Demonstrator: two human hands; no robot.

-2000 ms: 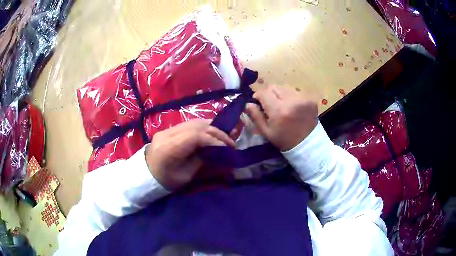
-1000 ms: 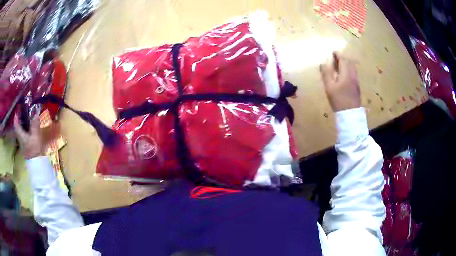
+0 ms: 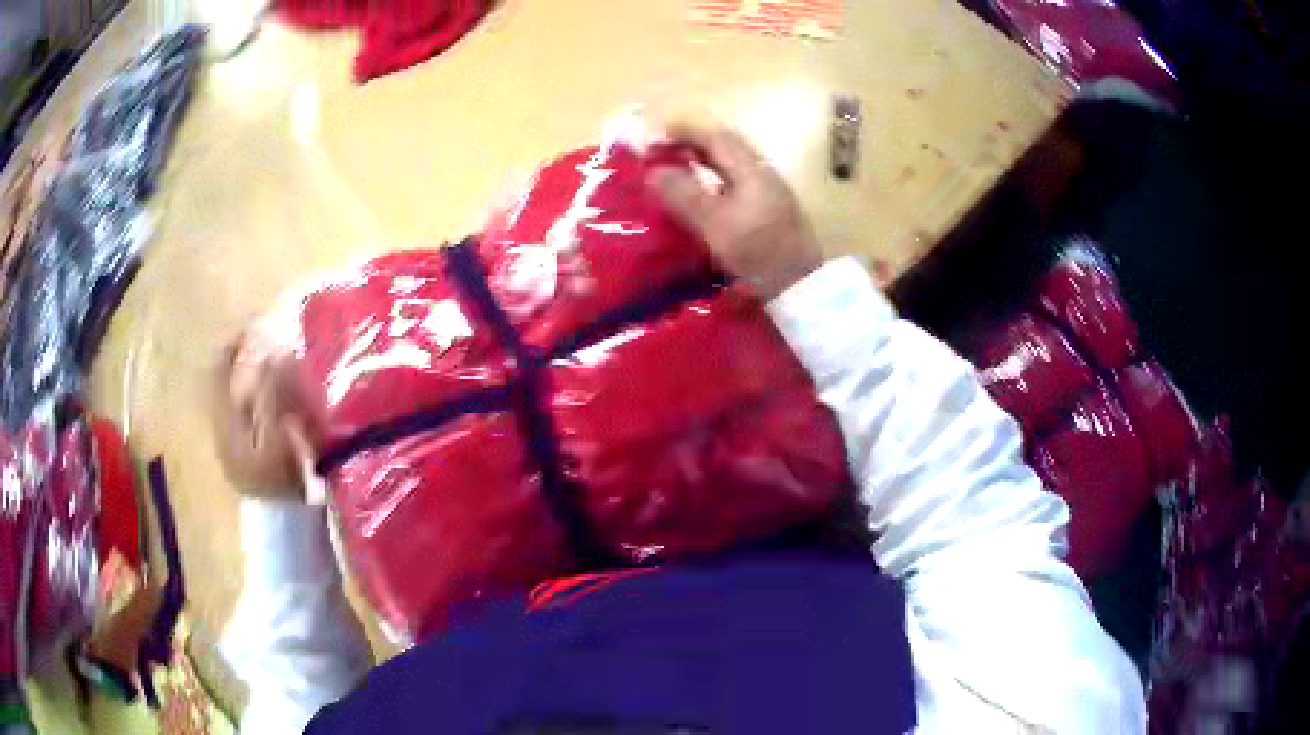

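A tied bundle (image 3: 661,417) of shiny red bagged garments lies at the table's near edge, against the dark blue apron. Dark strips (image 3: 525,376) cross over its top. My left hand (image 3: 267,409), blurred, holds the bundle's left side, with the fingertips at its edge. My right hand (image 3: 747,216) grips the far right corner; part of its fingers is blurred. No knot shows on the side facing up.
A small dark metal tool (image 3: 845,137) lies beyond the bundle. A loose dark strip (image 3: 165,560) lies at left by a red tub (image 3: 115,495). Dark bagged garments (image 3: 86,244) are at far left, a red garment (image 3: 417,32) at the back. Tied red bundles (image 3: 1099,417) stand low at right.
The bundle has turned and shows a side without the knot. Both hands have come in from the sides and now hold it. The loose strip is released at the left.
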